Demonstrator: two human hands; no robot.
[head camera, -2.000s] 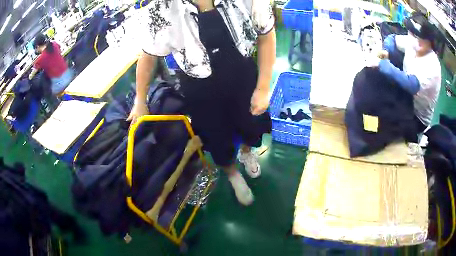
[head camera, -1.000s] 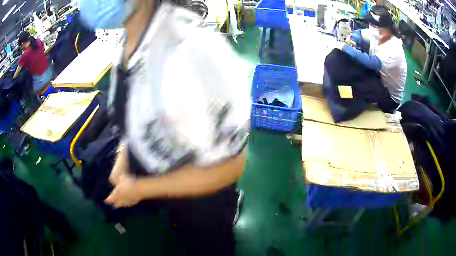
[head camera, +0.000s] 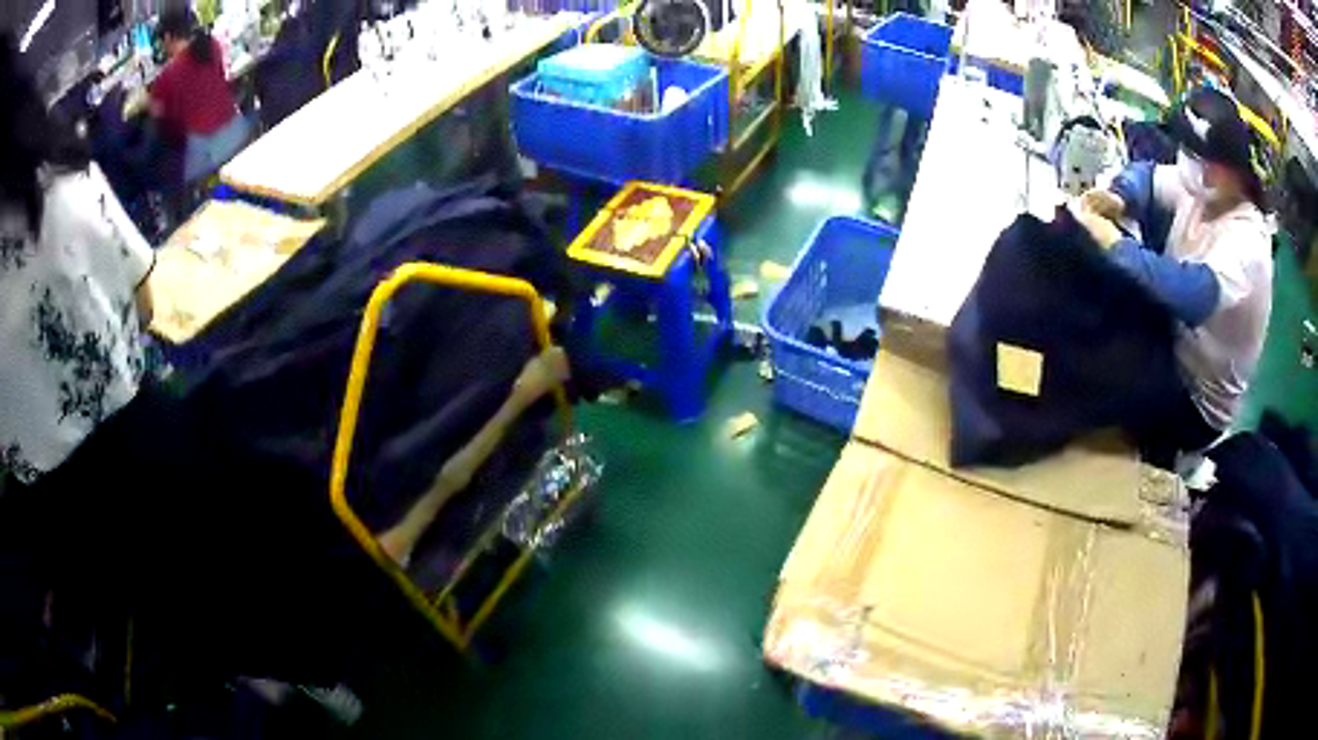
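Neither of my hands is in view. A trolley with a yellow tubular hoop end (head camera: 347, 398) stands in front of me, left of the middle. It bears a large heap of dark garments (head camera: 275, 383). A tan strip (head camera: 474, 460) runs slantwise across the hoop, and crumpled clear plastic (head camera: 549, 495) lies at its lower right. The dark heap fills much of the lower left, and its separate pieces cannot be told apart there.
A blue stool (head camera: 672, 311) and a blue crate (head camera: 821, 325) stand on the green floor. A cardboard-covered table (head camera: 968, 586) is at right, with a seated person (head camera: 1229, 275) sewing dark cloth (head camera: 1062, 347). Another person (head camera: 72, 275) is at the left edge.
The person in the patterned white shirt has moved from the middle to the left edge, uncovering the trolley and the stool. The view has shifted.
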